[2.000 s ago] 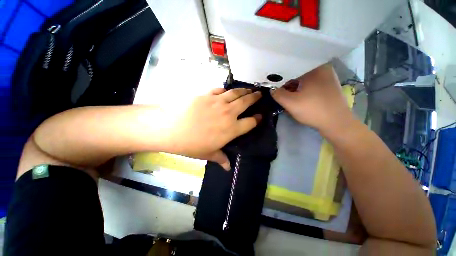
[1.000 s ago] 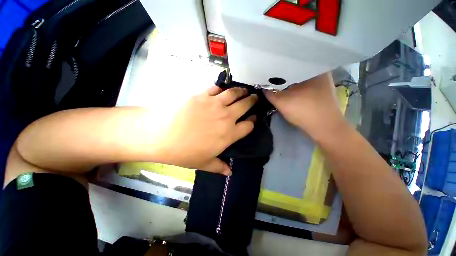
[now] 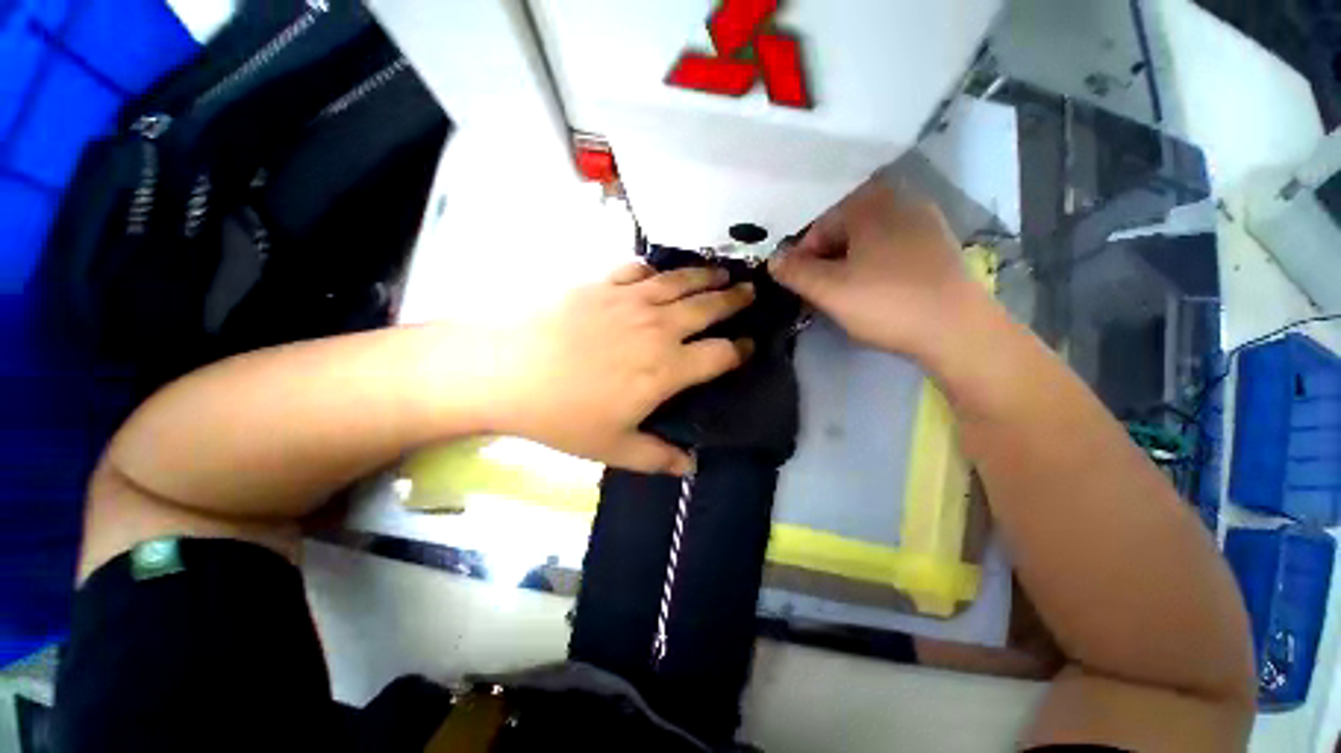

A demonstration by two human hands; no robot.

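Note:
A black padded strap (image 3: pixel 721 552) with a silvery zipper line lies from the sewing machine's needle area down to the table's near edge. My left hand (image 3: pixel 596 368) lies spread flat on the strap's upper part, pressing it, thumb by the zipper's upper end. My right hand (image 3: pixel 882 280) is at the strap's far right corner under the white machine head (image 3: pixel 765 162). Its thumb and index finger are pinched together there; whether they hold the fabric edge or something small cannot be told. The needle area is mostly hidden by the head and fingers.
Yellow tape (image 3: pixel 930 500) frames the pale sewing plate. Black straps with silver zippers (image 3: pixel 280 177) are heaped at the left, beside a large blue tote (image 3: pixel 66 88). Small blue bins (image 3: pixel 1282 427) stand at the right. Wires and a green board (image 3: pixel 1162 439) show near them.
The camera view has shifted, showing more of the machine's red mark. My right hand has drawn slightly out from under the head, fingers now more visible. My left hand stays on the strap.

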